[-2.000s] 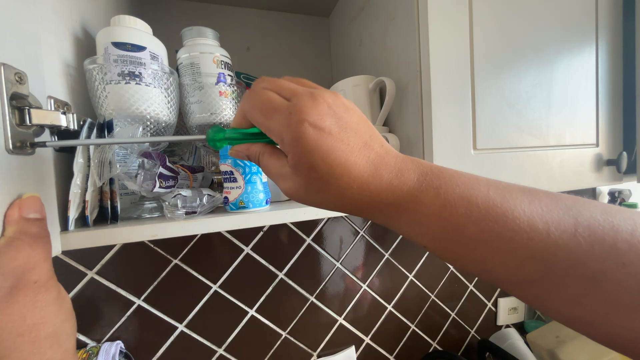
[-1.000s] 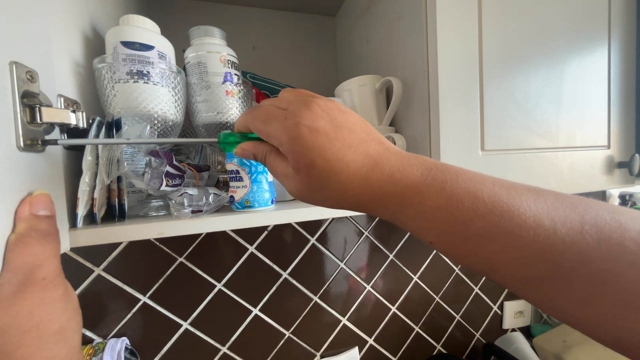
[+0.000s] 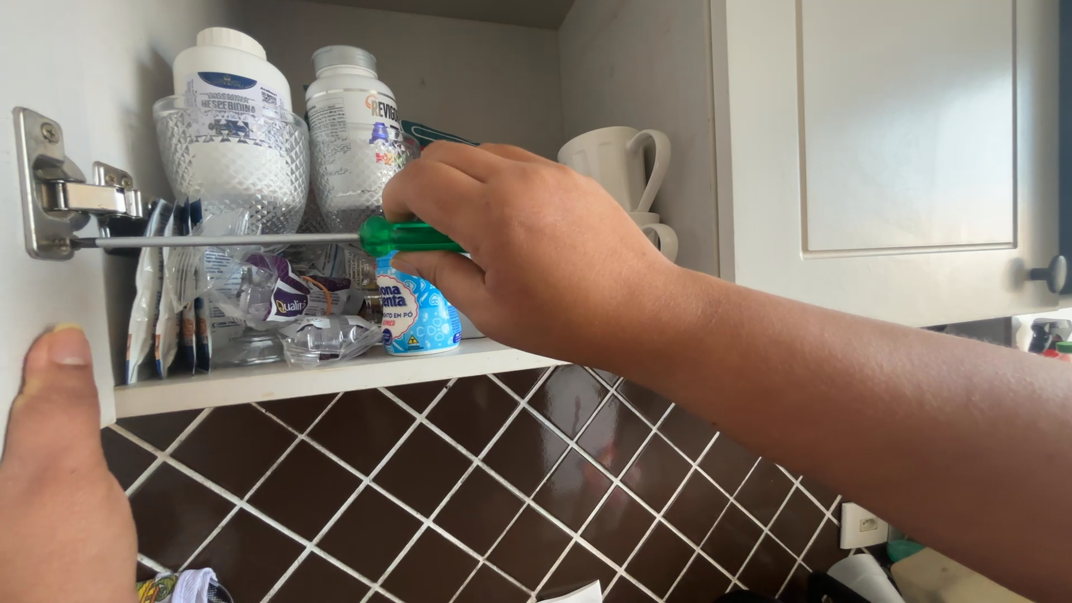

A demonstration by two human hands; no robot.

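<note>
My right hand (image 3: 519, 226) grips the green handle of a screwdriver (image 3: 226, 241). Its long metal shaft runs level to the left, and the tip meets the lower screw of a metal cabinet hinge (image 3: 46, 184). An upper screw shows on the same hinge plate. That plate is fixed to the inner face of a white cabinet door (image 3: 75, 293). My left hand (image 3: 67, 452) holds the door's lower edge, thumb on the inner face and fingers hidden behind it.
Close behind the shaft, the cabinet shelf (image 3: 335, 378) bears two white bottles in textured glasses (image 3: 230, 167), upright packets (image 3: 159, 293), a blue container (image 3: 419, 310) and white mugs (image 3: 607, 163). A closed cabinet door (image 3: 904, 126) is at right. Dark tiles (image 3: 419, 502) line the wall below.
</note>
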